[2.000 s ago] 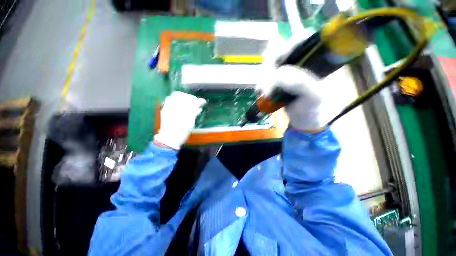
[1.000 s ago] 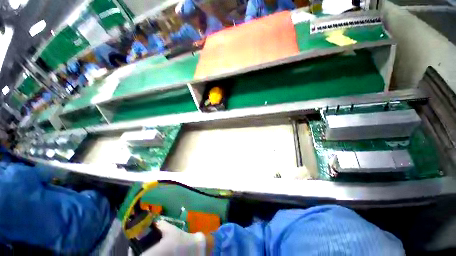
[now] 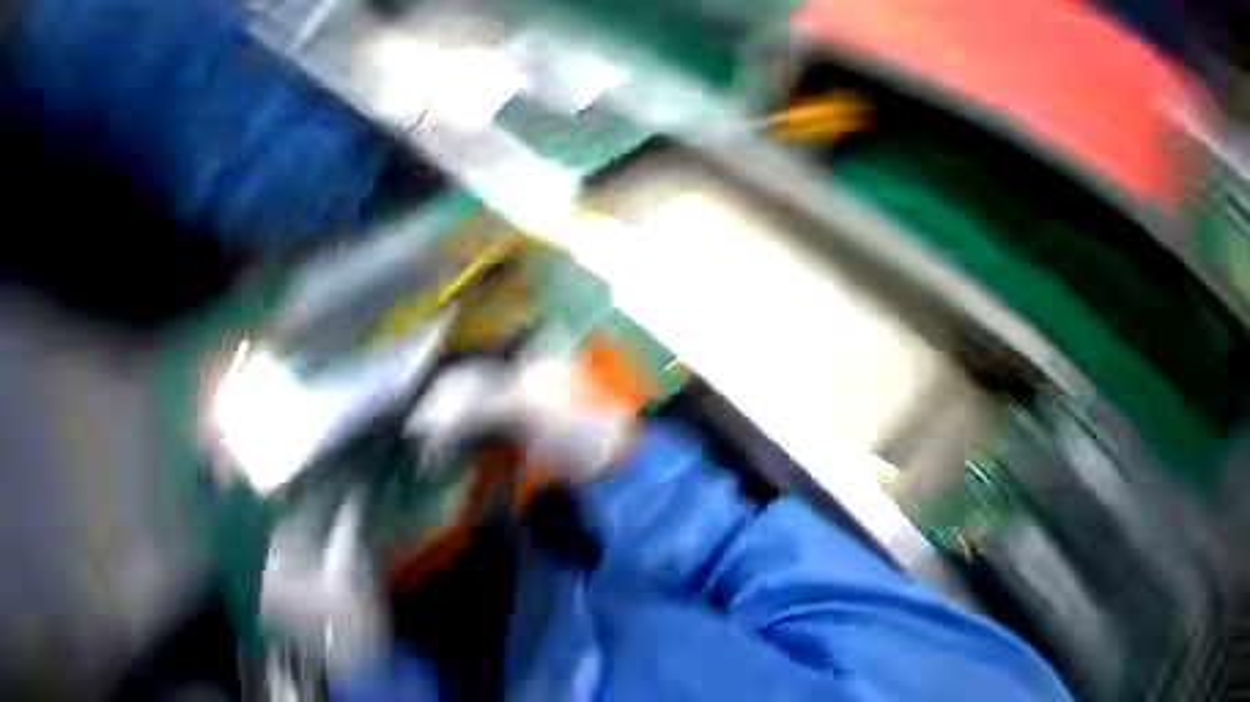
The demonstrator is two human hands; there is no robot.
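The head view is heavily blurred. My right hand [image 3: 528, 412], in a white glove, is closed around the electric screwdriver [image 3: 491, 299], whose dark and yellow upper end shows just above the glove. My left hand [image 3: 322, 583], also gloved, is a pale smear at the lower left; its fingers cannot be made out. Between and above the hands lies the circuit board, mostly hidden, with the bright long heatsink [image 3: 281, 418] across it. The orange fixture [image 3: 432, 555] shows at the board's near edge. The screwdriver's tip cannot be made out.
A metal-railed conveyor [image 3: 768, 329] runs diagonally to the right of the fixture, with a blurred green board [image 3: 980, 501] at its lower right. Beyond it stands a green shelf with a red-orange top [image 3: 1014, 76] and a yellow item [image 3: 827, 118]. A dark blue sleeve or clothing [image 3: 206, 124] is at upper left.
The view swung up to the conveyor and shelving, then back down to the fixture. My left hand, out of view one second ago, shows again. My right hand stays with the screwdriver.
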